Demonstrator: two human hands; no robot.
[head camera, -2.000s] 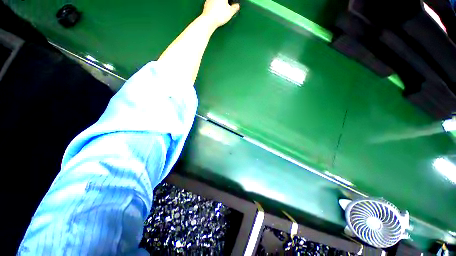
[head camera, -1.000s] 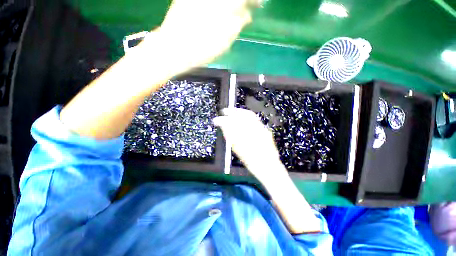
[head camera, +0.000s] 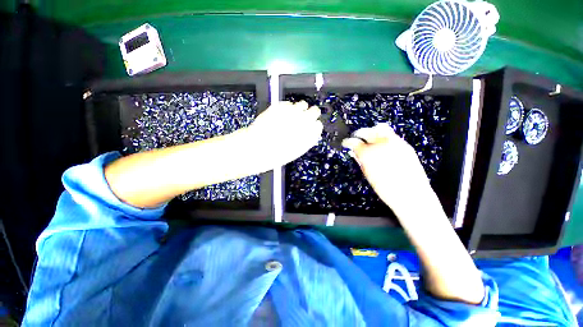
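My left hand (head camera: 287, 134) reaches across the tray divider over the left part of the middle tray (head camera: 371, 221). Its fingers are curled; a dark shape by the fingertips blends with the tray, so I cannot tell if it is held. My right hand (head camera: 387, 156) is over the same tray, thumb and fingers close together, facing my left hand. Something dark shows at its fingertips, too unclear to name. The hands are a small gap apart. Small dark glinting pieces (head camera: 425, 131) lie loose in the middle tray. Paler silver pieces (head camera: 192, 118) fill the left tray (head camera: 172, 80).
The right tray (head camera: 518, 246) holds three silvery patterned discs (head camera: 536, 126). A white fan (head camera: 447, 38) stands behind the middle tray, and a white counter (head camera: 142, 50) with a dark display behind the left tray. A person's blue clothing (head camera: 524, 284) shows at the lower right.
My left arm has come back from far across the green bench, and my left hand is down at the middle tray. My right hand has moved right from the divider. The view has tilted down.
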